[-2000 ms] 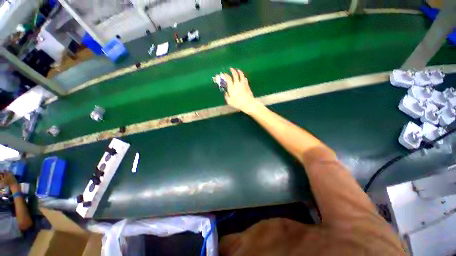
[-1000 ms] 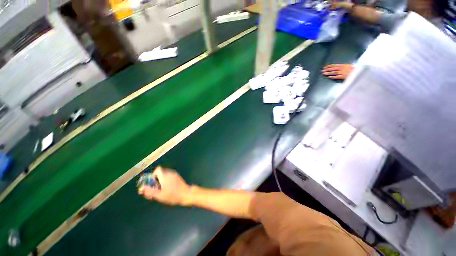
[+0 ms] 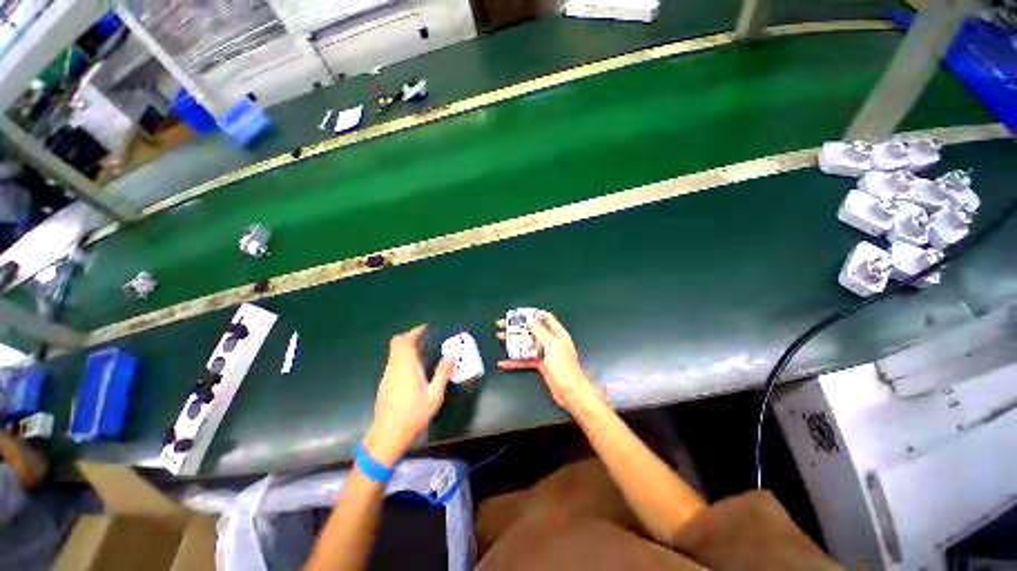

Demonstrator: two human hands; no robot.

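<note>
My left hand [image 3: 412, 385], with a blue band on the wrist, holds a plain white housing cover [image 3: 462, 357] between thumb and fingers above the dark green worktop. My right hand [image 3: 549, 348] holds an inner assembly [image 3: 521, 334], white with dark and metallic bits facing up. The two parts are side by side and apart, near the worktop's front edge. Some fingers of both hands are hidden behind the parts.
The green belt [image 3: 446, 176] carries two small units at left. A white strip with black parts [image 3: 219, 385], a white stick [image 3: 290, 352] and a blue bin [image 3: 104, 395] lie left. Finished adapters [image 3: 865, 268] and a black cable [image 3: 784, 363] are right. A lined bin [image 3: 259, 524] stands below.
My right hand has brought the assembly from the belt to the worktop before me. My left hand has come into view with a cover. The view swung right, then back.
</note>
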